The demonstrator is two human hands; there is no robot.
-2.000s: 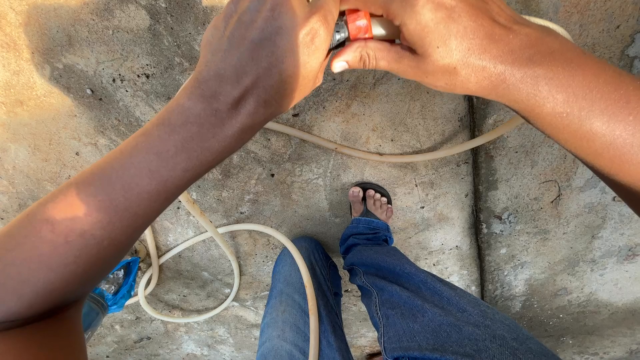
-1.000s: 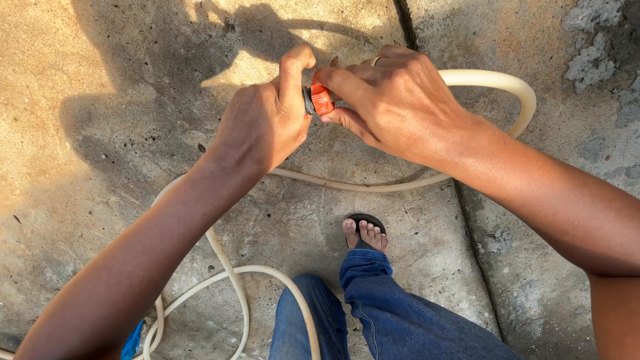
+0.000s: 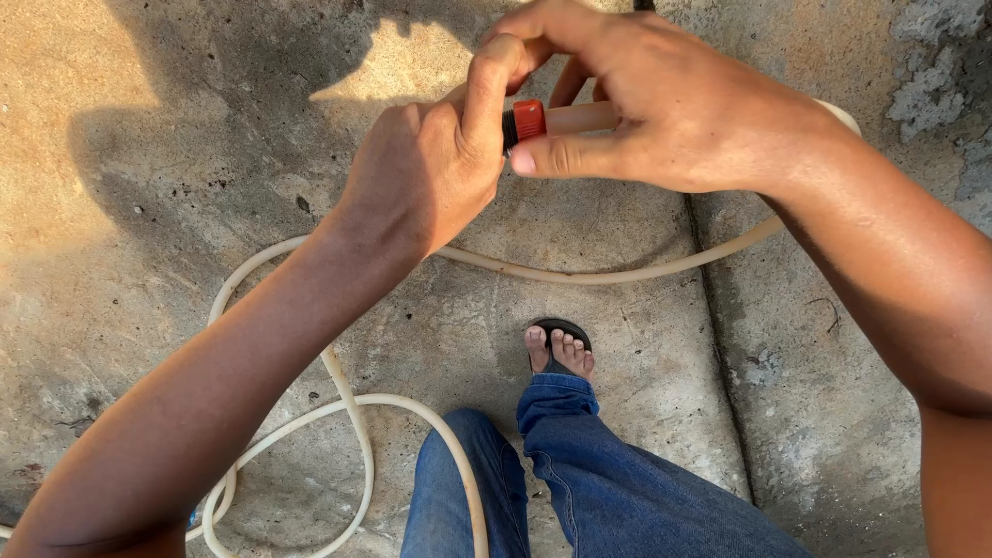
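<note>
A cream flexible hose runs out of an orange collar, which sits against a black threaded fitting. My left hand is closed around the black fitting's far side and hides most of it. Over the hose and collar, my right hand is curved, its thumb tip just below the collar and its fingers reaching above toward my left hand. Whether those fingers press on the collar cannot be seen.
The same cream hose loops across the concrete floor and over my left leg in jeans. My foot in a black flip-flop stands near a dark joint in the concrete. A bit of blue shows at lower left.
My right thumb and fingers, closed on the orange collar one second ago, are now more spread, and the hose behind the collar shows. My left hand stays at the black fitting.
</note>
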